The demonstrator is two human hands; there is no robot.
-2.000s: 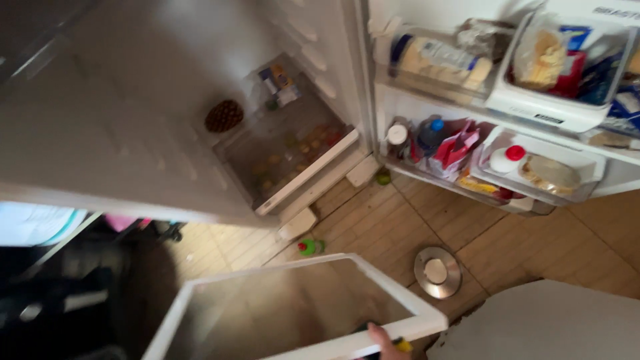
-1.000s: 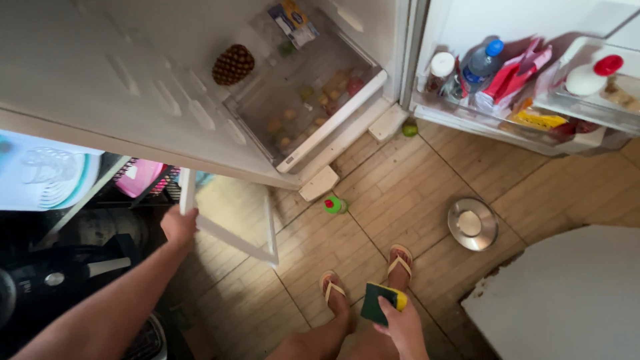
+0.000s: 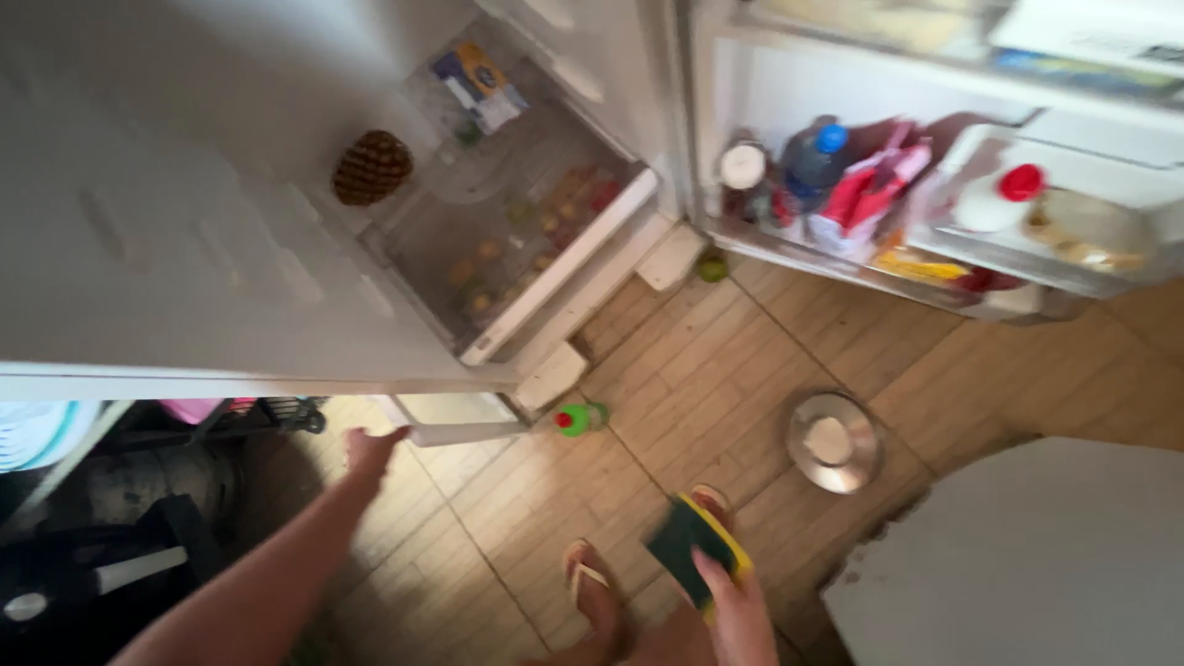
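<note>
My right hand (image 3: 731, 597) holds a scouring sponge (image 3: 698, 555) with a green pad and a yellow edge, above my sandalled feet. At the left, my left hand (image 3: 372, 453) reaches to the corner of a white-framed shelf panel (image 3: 462, 421), which stands on the floor beside the refrigerator's side; blur hides whether the fingers grip it. To the right of the panel, a small green bottle with a red cap (image 3: 581, 420) lies on the tiles. In the open refrigerator, a clear drawer (image 3: 555, 268) holds fruit or vegetables, and a pineapple (image 3: 372, 167) lies behind it.
A metal bowl (image 3: 834, 442) with something pale in it sits on the floor. A green round fruit (image 3: 712, 268) lies by the refrigerator's foot. The open door's shelves (image 3: 832, 264) hold bottles and packets. At the lower right is a white surface (image 3: 1027, 564); a black appliance (image 3: 92, 573) stands lower left.
The white-framed panel, first low in front near a hand, then held upright at the left by my left hand, now sits lower against the refrigerator's side. The sponge stays in my right hand.
</note>
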